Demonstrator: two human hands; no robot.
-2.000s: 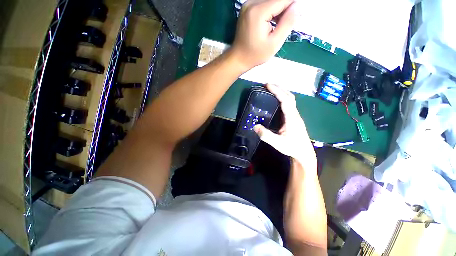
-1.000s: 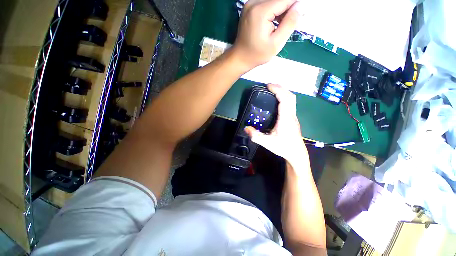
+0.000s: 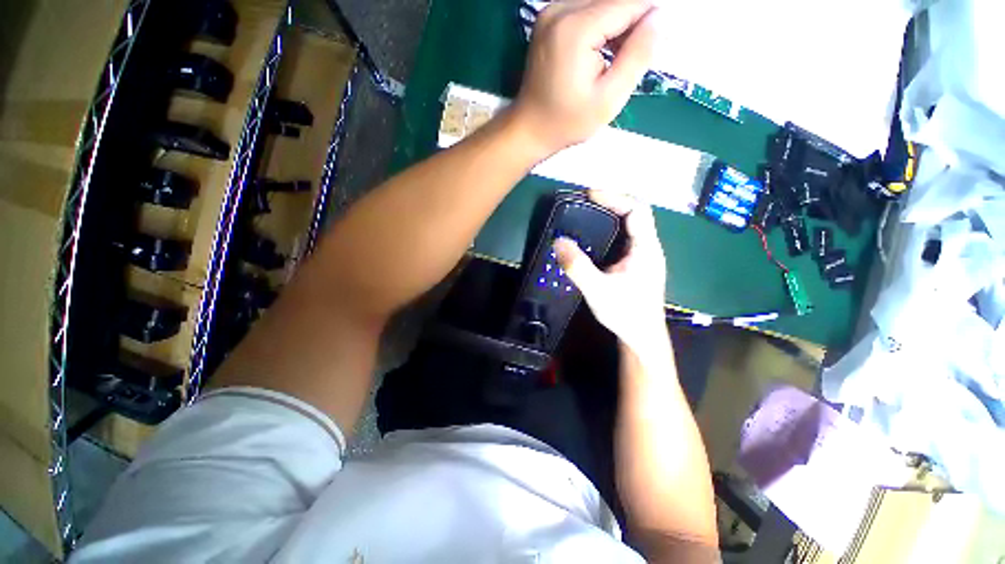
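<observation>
A black smart door lock (image 3: 568,264) with lit white keypad digits stands slanted at the bench edge, its lever handle (image 3: 485,344) sticking out to the left at the lower end. My right hand (image 3: 628,270) holds the lock along its upper right side, fingers around the edge and behind, thumb on the upper keypad. My left hand (image 3: 579,72) is at the top of the picture over the bench, away from the lock, fingers curled and partly cut off; whether it holds anything is unclear.
A label strip (image 3: 628,165), battery pack (image 3: 731,196), small green board (image 3: 798,291), small black parts (image 3: 810,198) and white sheet (image 3: 782,61) lie on the green bench (image 3: 683,259). White bags (image 3: 948,275) are right; racked locks (image 3: 160,253) left.
My right thumb has moved from the lower keypad up to its upper digits, and more of the lower lit digits show. My left hand stays in place.
</observation>
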